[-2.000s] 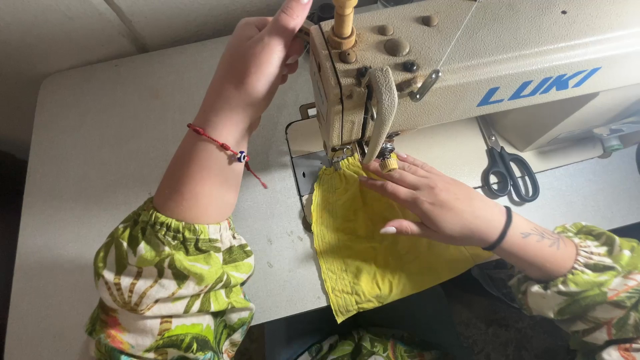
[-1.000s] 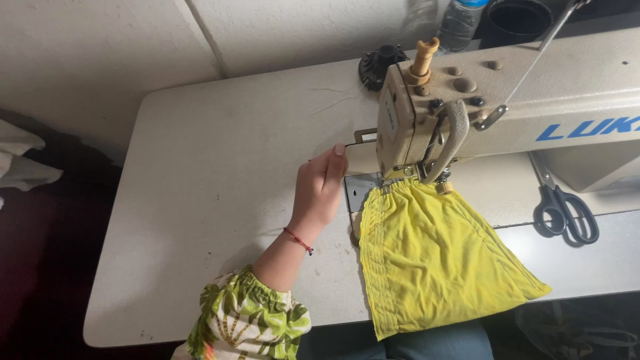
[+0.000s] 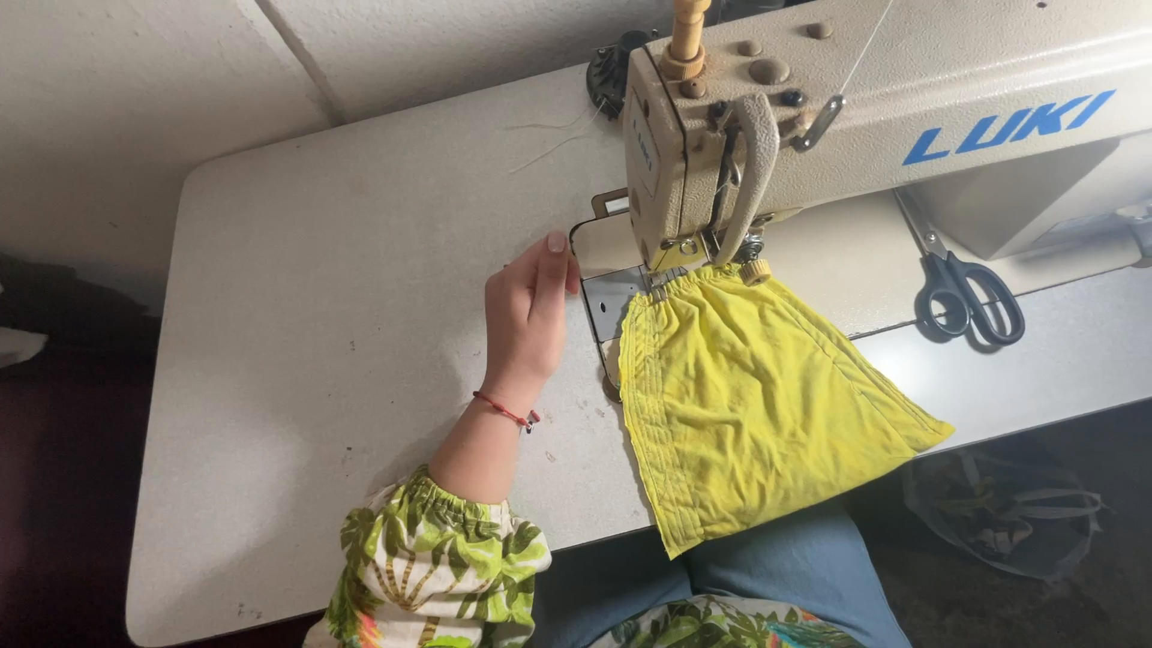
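A piece of yellow fabric [image 3: 756, 396] with a gathered upper edge and rows of stitching along its left side lies under the presser foot of a beige sewing machine [image 3: 864, 90]. Its lower part hangs over the table's front edge. My left hand [image 3: 526, 315], with a red bracelet at the wrist, is at the left end of the machine bed, its thumb and fingers bent near the metal plate. Whether the fingers pinch something there cannot be seen. My right hand is out of view.
Black-handled scissors [image 3: 967, 297] lie on the machine bed and table to the right. A black round object [image 3: 616, 76] and loose threads [image 3: 549, 144] are behind the machine head on the white table [image 3: 360, 297]. A plastic bag [image 3: 1003, 513] is below at the right.
My right hand lay on the yellow fabric two seconds ago and has left the view. My left hand has come down from beside the machine head to the bed's left end.
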